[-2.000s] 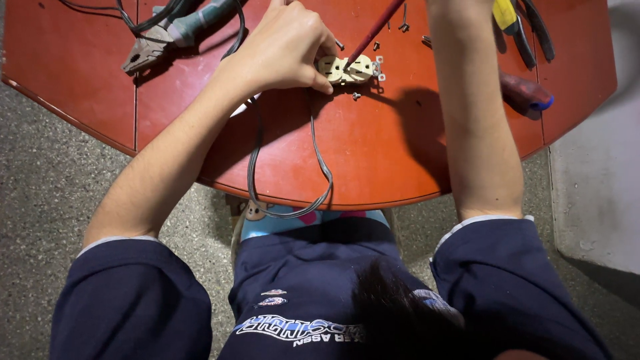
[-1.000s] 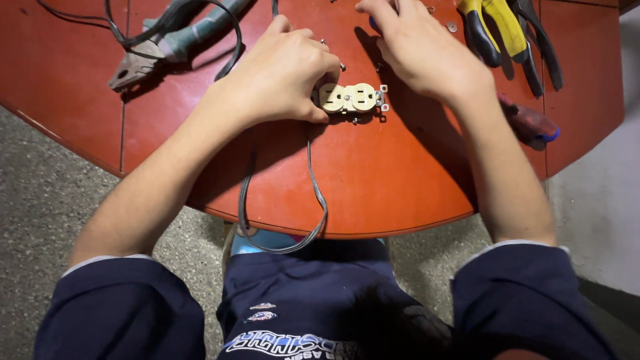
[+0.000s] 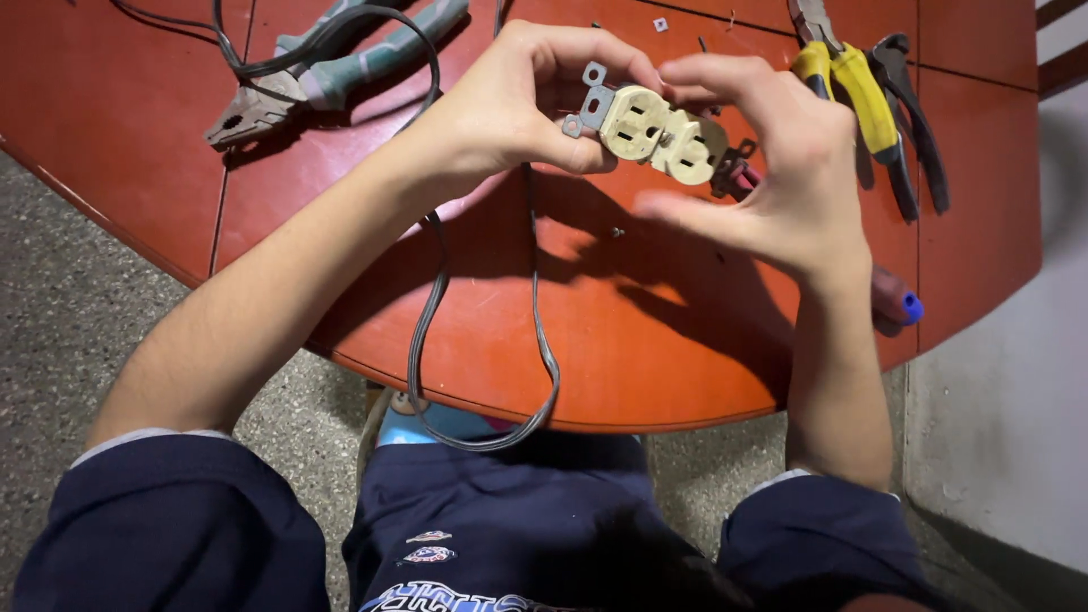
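A cream duplex electrical receptacle (image 3: 636, 121) with metal mounting ears is lifted above the red table, tilted down to the right. My left hand (image 3: 544, 102) grips its left end between thumb and fingers. Around its right end curves my right hand (image 3: 765, 153), fingers spread and slightly blurred; fingertips are near the top edge, and whether they touch it I cannot tell. A dark two-strand cord (image 3: 548, 365) runs past my left hand and loops over the table's near edge. A small screw (image 3: 618, 231) lies below the receptacle.
Teal-handled pliers (image 3: 314, 85) lie at the upper left under a cord. Yellow-handled pliers (image 3: 863, 93) and dark nippers (image 3: 914, 119) are at the upper right. A tool handle with a blue end (image 3: 897, 302) shows beside my right forearm. The red table's curved edge (image 3: 646, 425) is close to my lap.
The receptacle has been raised from the tabletop in my left hand and tilted. My right hand held a red-shafted tool two seconds ago; now it is beside the receptacle without that tool.
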